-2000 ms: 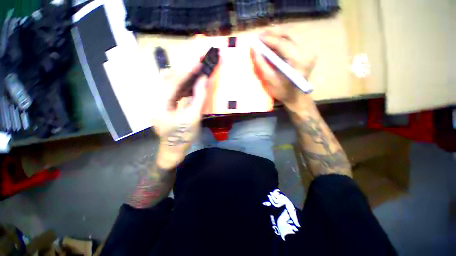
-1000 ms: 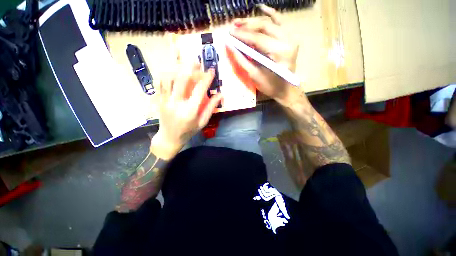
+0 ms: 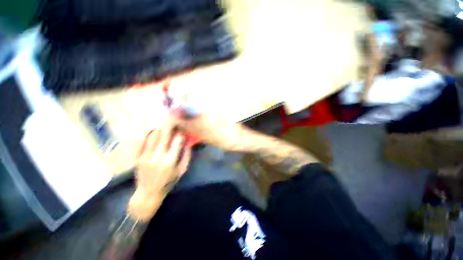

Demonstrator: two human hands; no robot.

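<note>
The view is strongly blurred. My left hand point(image 3: 161, 155) is over the lower part of the white-and-red fixture point(image 3: 147, 104), fingers pointing up. My right hand point(image 3: 195, 124) is beside it at the fixture's right side, close to or touching the left fingers. A whitish blur lies at the right fingertips; I cannot tell if it is the slim white tool. Any housing under the hands is hidden or lost in blur. One black housing point(image 3: 98, 126) lies loose on the cardboard, left of the fixture.
Rows of black housings point(image 3: 142, 48) lie behind the fixture. The black-and-white sheet point(image 3: 58, 157) is at the left. Cardboard point(image 3: 299, 56) extends right. Another person in white and dark clothing point(image 3: 411, 94) is at the far right, above boxes on the floor.
The view has swung right, bringing the other person into sight. My right hand has come in close to my left over the fixture. The white tool no longer shows clearly.
</note>
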